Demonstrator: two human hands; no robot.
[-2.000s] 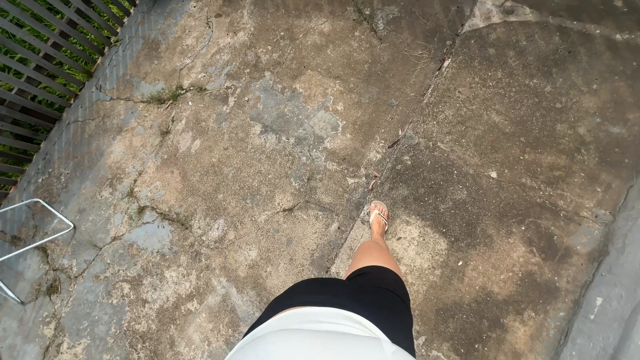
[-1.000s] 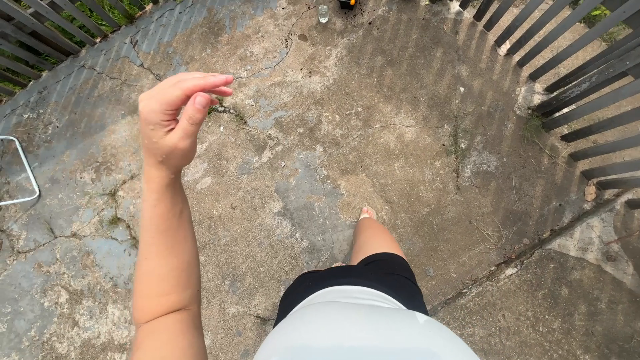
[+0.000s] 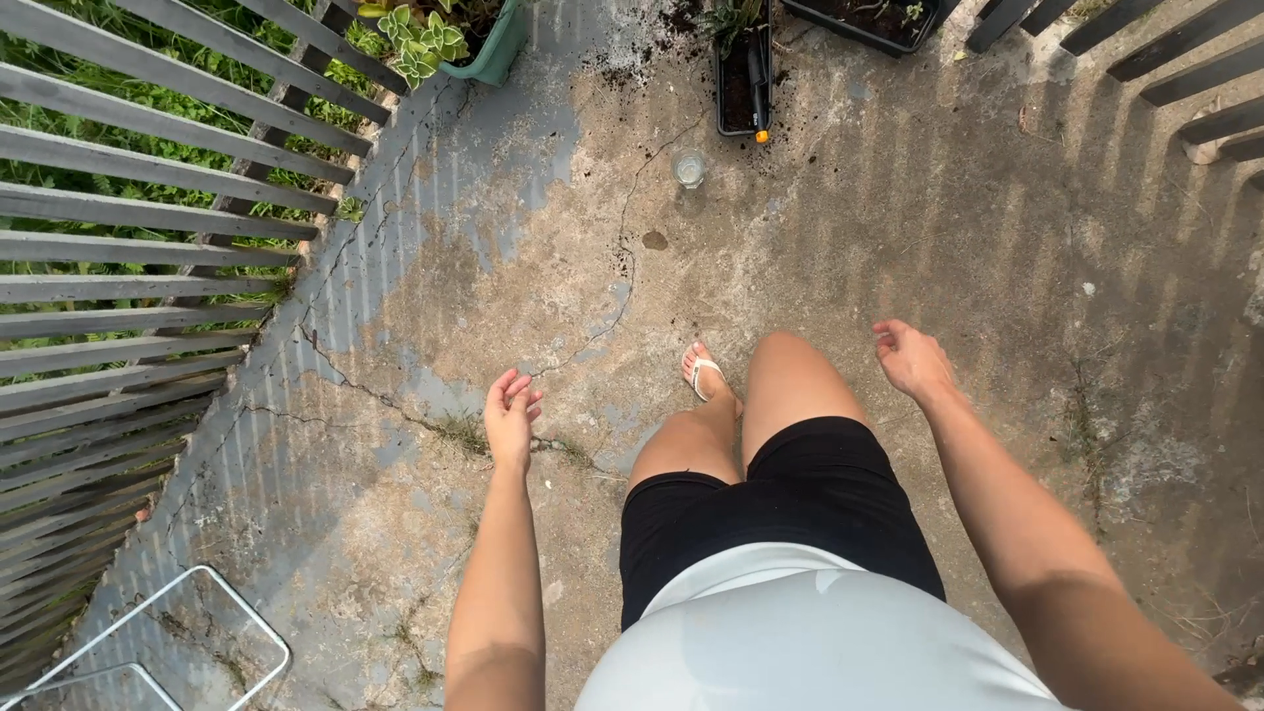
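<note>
My left hand [image 3: 512, 417] hangs over the cracked concrete with its fingers loosely curled and apart, holding nothing. On the other side of my legs, my right hand [image 3: 910, 361] is also empty, its fingers bent. Ahead of both hands, a drinking glass [image 3: 689, 168] stands on the concrete. Just beyond it is a narrow black planter [image 3: 736, 120] with soil and a plant, and a black-handled garden tool [image 3: 758, 89] with an orange end lies across it. Neither hand touches any of these.
A green planter [image 3: 496, 49] with leafy plants and another black planter [image 3: 894, 39] stand at the top. Dark soil is scattered between them. Slatted fences [image 3: 148, 207] run along the left and upper right. A white metal frame [image 3: 279, 632] lies lower left.
The view has swung and moved forward to the planters. My left hand, raised one second ago, is lower beside my legs. My right hand has come into view.
</note>
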